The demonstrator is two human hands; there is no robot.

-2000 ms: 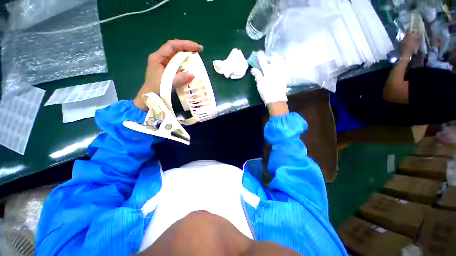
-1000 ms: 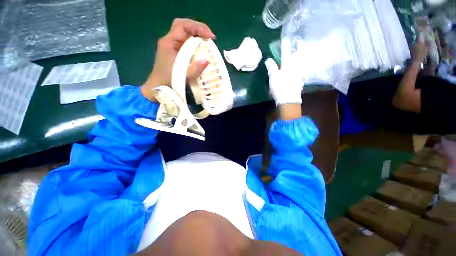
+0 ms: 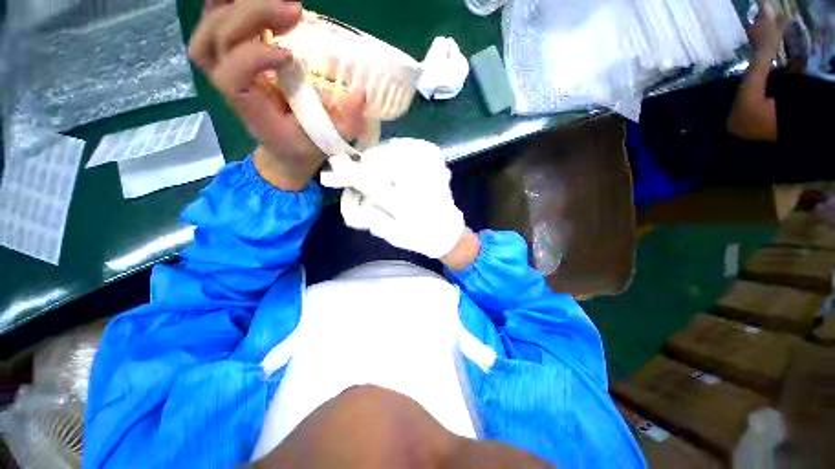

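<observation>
A cream clip fan [image 3: 352, 66] with a slatted round head is held up over the bench's near edge, head tilted. My left hand [image 3: 265, 82], bare and slightly blurred, grips the head from the left side. My right hand [image 3: 407, 197], in a white knit glove, is closed around the clip base below the head and hides most of it. A crumpled white cloth [image 3: 443, 70] lies on the green bench just right of the fan head. A pale grey-green block [image 3: 493, 80] lies beside it.
Label sheets [image 3: 172, 156] and bubble bags [image 3: 114, 64] lie at left. Plastic sleeves [image 3: 632, 41] lie at right, with part of a clear bottle [image 3: 482, 5] behind. An open carton [image 3: 581, 211] is below the bench edge. Another person's arm [image 3: 755, 87] is far right. Closed cartons [image 3: 732, 353] stand on the floor.
My right hand has left the block and moved left to the clip base. My left hand has raised and turned the fan away from me.
</observation>
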